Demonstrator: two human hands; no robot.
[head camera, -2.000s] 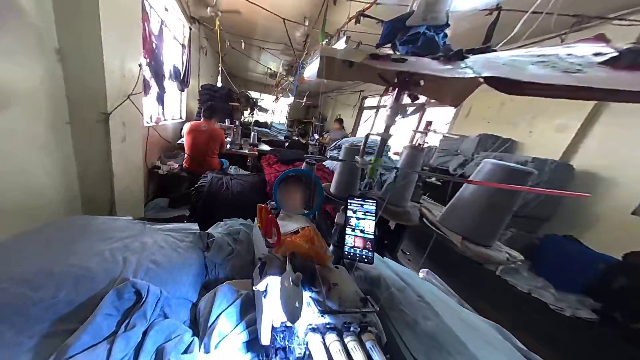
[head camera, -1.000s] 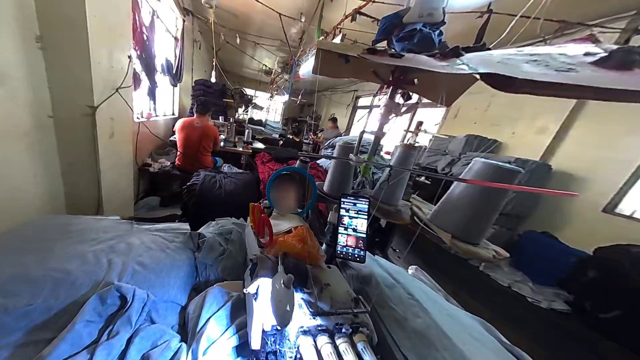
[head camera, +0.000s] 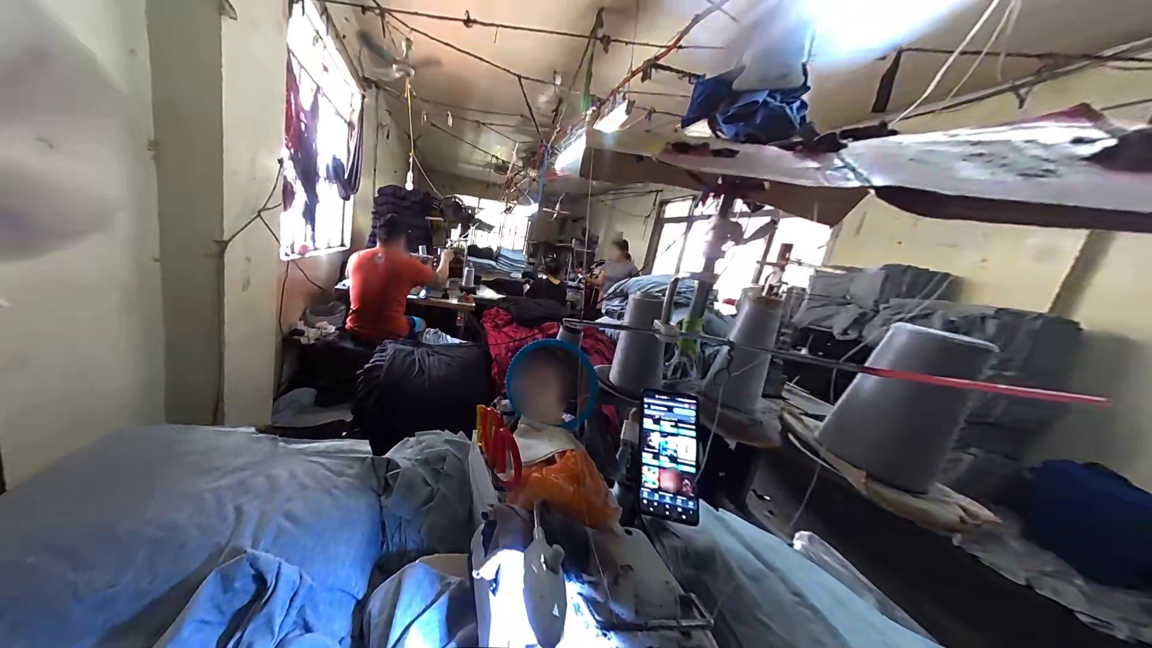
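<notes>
Neither of my hands shows in the head view. A sewing machine (head camera: 630, 576) stands at the bottom centre, lit by a small lamp (head camera: 544, 576). Red-handled scissors (head camera: 504, 450) are upright at its left side, beside an orange plastic bag (head camera: 567, 486). Behind the bag is a round blue-framed mirror (head camera: 589, 382) with a blurred reflection. A phone (head camera: 670, 459) with its screen lit stands upright to the right. Blue-grey fabric (head camera: 225, 504) is heaped on the left, and more light fabric (head camera: 774, 576) lies on the right.
Large grey thread cones (head camera: 909, 405) stand on a rack at the right, crossed by a red-ended rod (head camera: 990, 385). A dark bundle (head camera: 423, 387) lies beyond the machine. A person in a red shirt (head camera: 387, 288) sits at the back left; other people are farther back. Cloth hangs overhead.
The person in the red shirt now has an arm stretched out to the right. The view has tilted upward somewhat.
</notes>
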